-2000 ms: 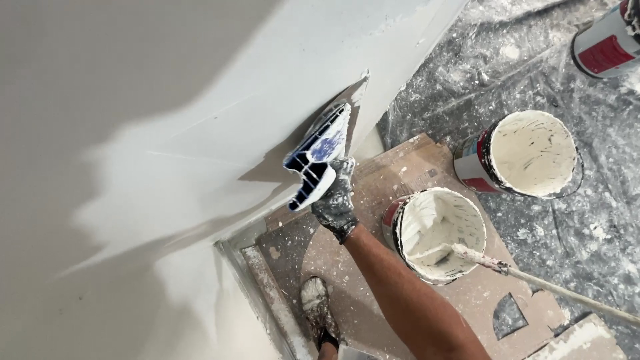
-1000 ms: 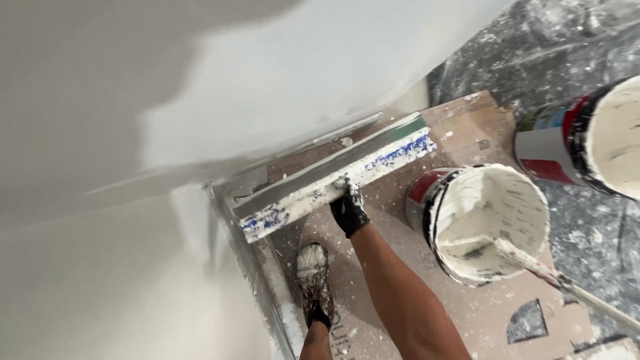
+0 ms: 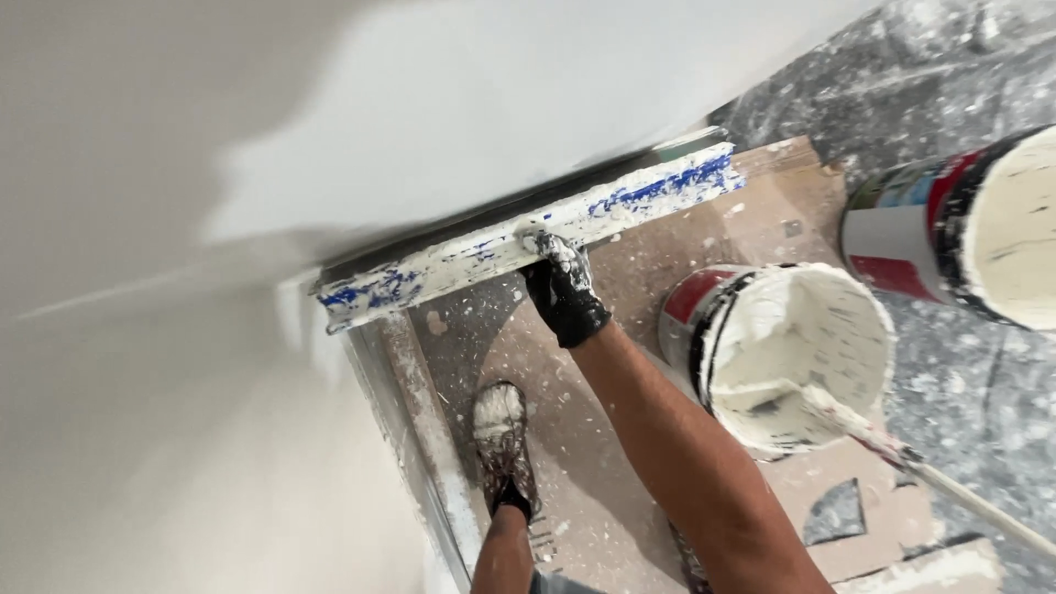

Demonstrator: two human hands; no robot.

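Note:
My right hand [image 3: 565,289], in a black glove smeared with white compound, grips the middle of a wide skimming blade [image 3: 528,235]. Its long blue body is caked with white compound. The blade's far edge lies along the foot of the plastered wall [image 3: 495,115], close to or against it; exact contact cannot be told. The tool slants from lower left to upper right. To the right of my forearm stands a bucket [image 3: 722,330] of white compound, with a pole-handled tool [image 3: 858,425] resting in it. My left hand is not in view.
A second bucket of compound [image 3: 899,223] stands at the right on spattered plastic sheeting [image 3: 965,371]. Spattered board [image 3: 602,462] covers the floor under my shoe [image 3: 501,433]. Another wall [image 3: 206,445] meets the first at the left, with trim [image 3: 429,429] along its base.
Two seconds ago the blade was higher on the wall and seen nearly end-on; a second ago it was down at the wall's foot, lengthwise. Since then it has moved little. The view has shifted.

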